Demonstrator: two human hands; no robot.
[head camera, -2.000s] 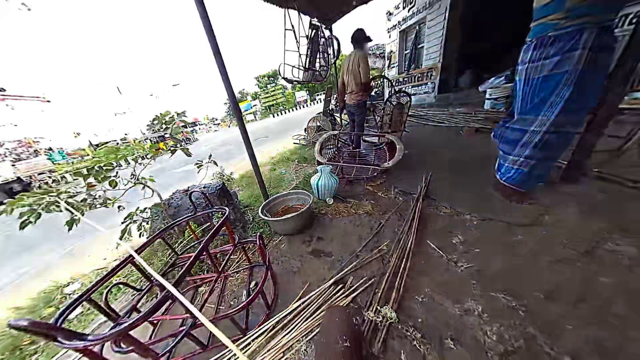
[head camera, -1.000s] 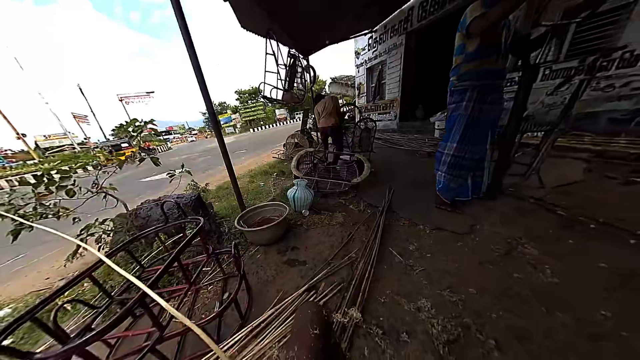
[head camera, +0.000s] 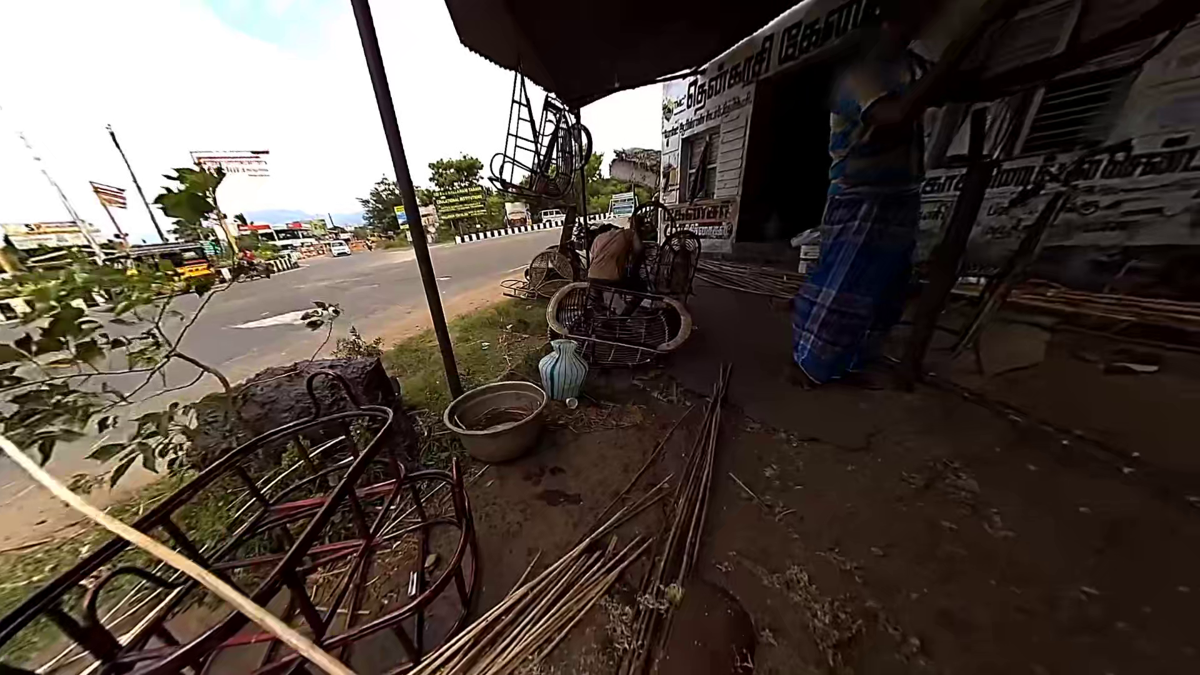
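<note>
Neither my left hand nor my right hand shows. A pale cane pole (head camera: 178, 561) slants across the lower left, in front of a dark red cane chair frame (head camera: 328, 487); what holds the pole is out of sight. Bundles of thin cane sticks (head camera: 553, 600) lie on the ground at the bottom middle, and part of my knee (head camera: 710, 628) appears beside them. Beyond the sticks stand a wide basin (head camera: 497, 422) with some liquid in it and a striped blue-white water pot (head camera: 563, 371).
A black post (head camera: 405, 187) rises behind the basin. A round cane frame (head camera: 619, 323) lies near a person bending down (head camera: 614, 255). Another person in a blue checked wrap (head camera: 855, 281) stands at right by a wooden post (head camera: 949, 253). A road (head camera: 394, 291) runs along the left.
The far person stood upright two seconds ago and is now bent low over the cane furniture. The view has tilted up and turned somewhat.
</note>
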